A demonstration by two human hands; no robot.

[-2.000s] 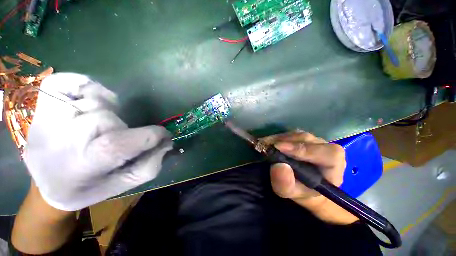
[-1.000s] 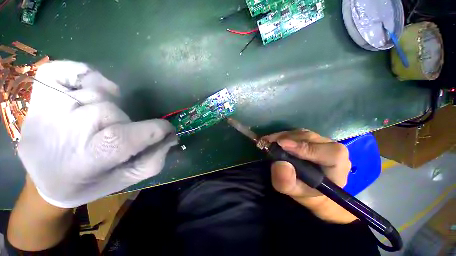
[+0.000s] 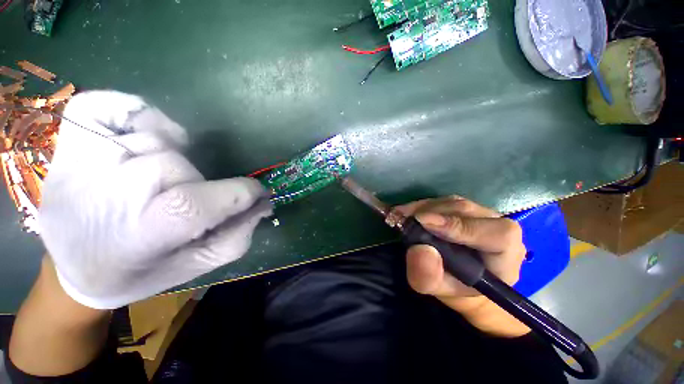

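A green circuit board (image 3: 307, 171) with a red wire lies near the bench's front edge. My left hand (image 3: 154, 202), in a white knit glove, holds the board's left end; its fingertips hide that end. Thin solder wire (image 3: 97, 133) curves over the glove, and a strand runs from the fingertips along the board's lower edge. My right hand (image 3: 465, 255) is bare and grips the black soldering iron (image 3: 457, 259). The iron's tip is at the board's lower right edge; whether it touches is too small to tell.
Copper strips (image 3: 26, 150) lie in a loose pile at the left. More green boards (image 3: 439, 34) lie at the back. A white dish (image 3: 525, 45) with a blue stick and a yellowish round container (image 3: 606, 90) stand back right. A blue stool (image 3: 546, 247) is below the bench edge.
The view has shifted slightly, so the back boards and dish sit further right than in the first frame. Both hands keep their grips, and the iron's tip stays at the board's right end.
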